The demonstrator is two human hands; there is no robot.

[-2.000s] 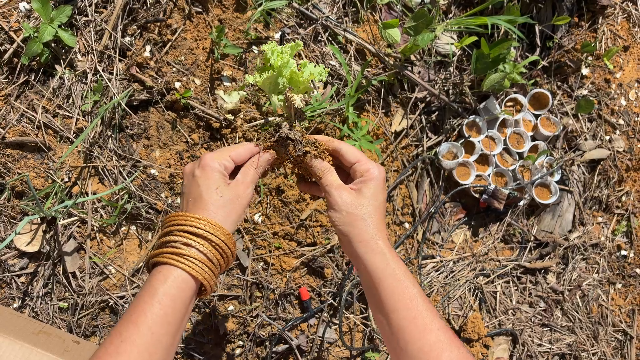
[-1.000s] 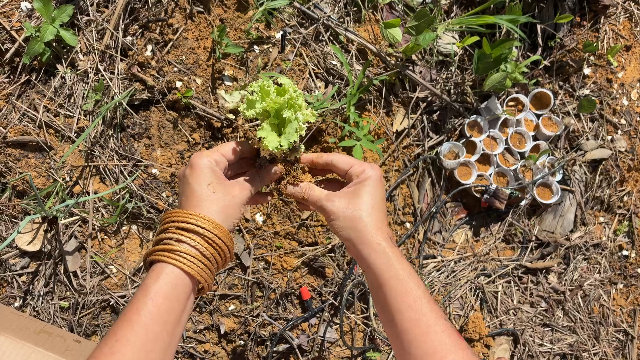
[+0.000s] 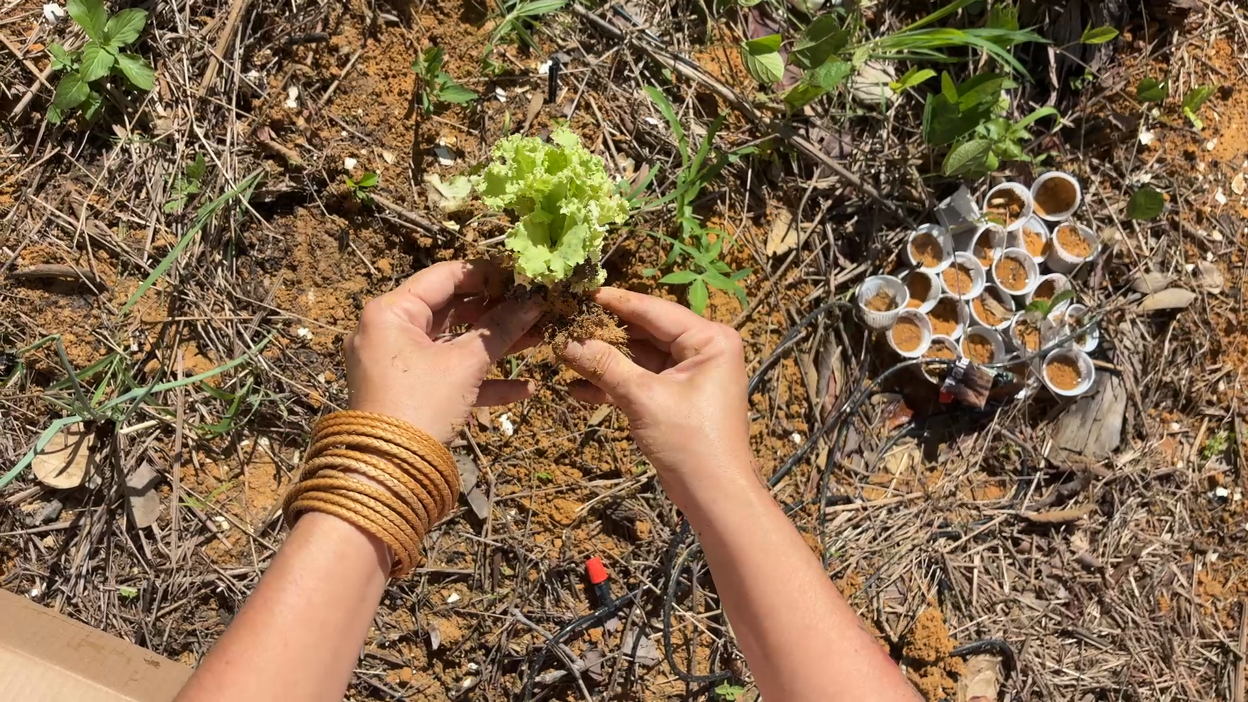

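Note:
A small curly-leaf lettuce plant point(image 3: 554, 210) is held above the soil at the centre, its leaves pointing away from me. My left hand point(image 3: 434, 341), with a braided tan cord bracelet point(image 3: 375, 480) at the wrist, grips the base from the left with thumb and fingers. From the right, my right hand point(image 3: 673, 375) pinches the root ball point(image 3: 585, 327) between thumb and forefinger. Orange-brown soil clings to the roots. Fingertips behind the root ball are partly hidden.
Several small white cups point(image 3: 1063, 370) filled with orange soil stand clustered at the right, beside a small printed packet point(image 3: 970, 382). Thin black irrigation tubing point(image 3: 829, 429) and a red-capped emitter point(image 3: 597, 571) lie on straw-covered ground. Weeds point(image 3: 97, 58) grow around; a cardboard edge point(image 3: 78, 648) shows bottom left.
The lettuce has tipped, first showing its side with roots toward me, then its leafy top. My right fingers have closed in on the root ball since one second ago.

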